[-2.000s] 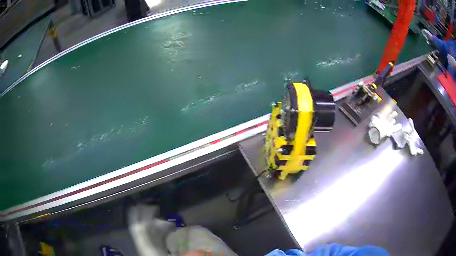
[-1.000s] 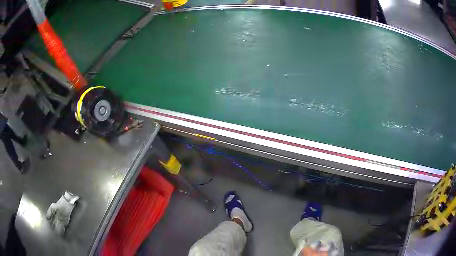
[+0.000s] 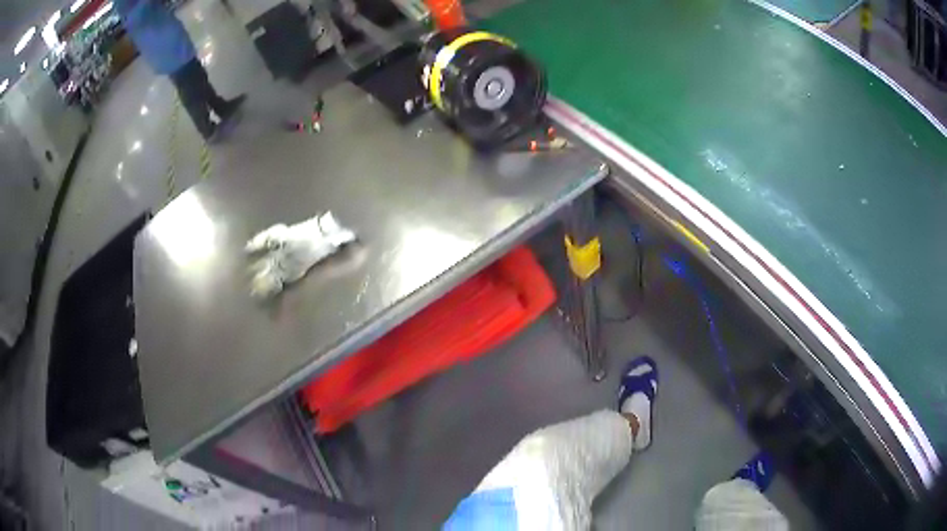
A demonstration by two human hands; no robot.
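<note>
No hand shows; both of my hands are out of the picture. A patch of light blue sleeve or smock [image 3: 483,510] lies over my whitish trousers [image 3: 561,467] at the bottom edge. Nearest in front, a crumpled pair of white-grey knit gloves [image 3: 298,249] lies on the stainless-steel left table [image 3: 343,156]. A black drum-shaped fan or blower [image 3: 493,88] with a yellow rim band stands at the table's far right corner. Small tools with red-orange tips [image 3: 548,143] lie beside it.
A red ribbed stack [image 3: 436,342] is under the table. A black tote [image 3: 93,342] stands beyond its left edge. The green conveyor [image 3: 768,135] runs along the right. A person in blue [image 3: 161,42] stands at the back left. My feet in blue slippers [image 3: 639,389] are on the floor.
The view has swung left from the right table to the left table. The right table's taped fan and gloves have left view. The left table's gloves now show nearer the middle.
</note>
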